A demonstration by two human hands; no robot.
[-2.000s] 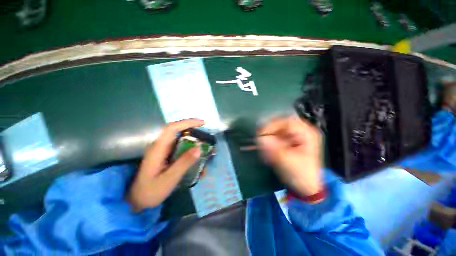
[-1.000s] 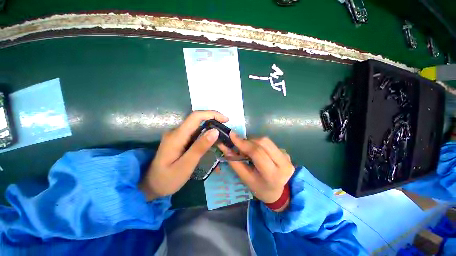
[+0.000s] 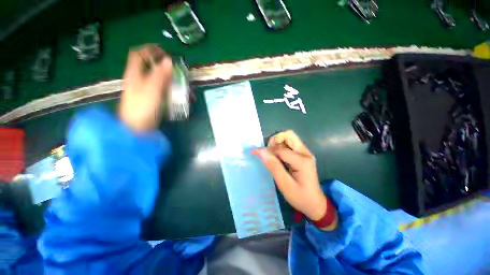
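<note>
My left hand, blurred, is at the far edge strip with a blurred phone assembly at its fingertips; the phone lies over the strip's near side. My right hand is over the right edge of the long pale adhesive sheet, thumb and fingers pinched together. Whether a tool or small piece is between them cannot be told. Rows of small reddish pieces show at the sheet's near end.
Phones lie spaced on the green conveyor beyond the whitish edge strip. White scraps lie right of the sheet. Black parts are heaped beside the black tray. A red bin and pale blue sheet are at left.
My hands have moved apart. My left hand has gone forward and left with the phone to the edge strip; my right hand stays by the sheet. The view has shifted, showing more conveyor.
</note>
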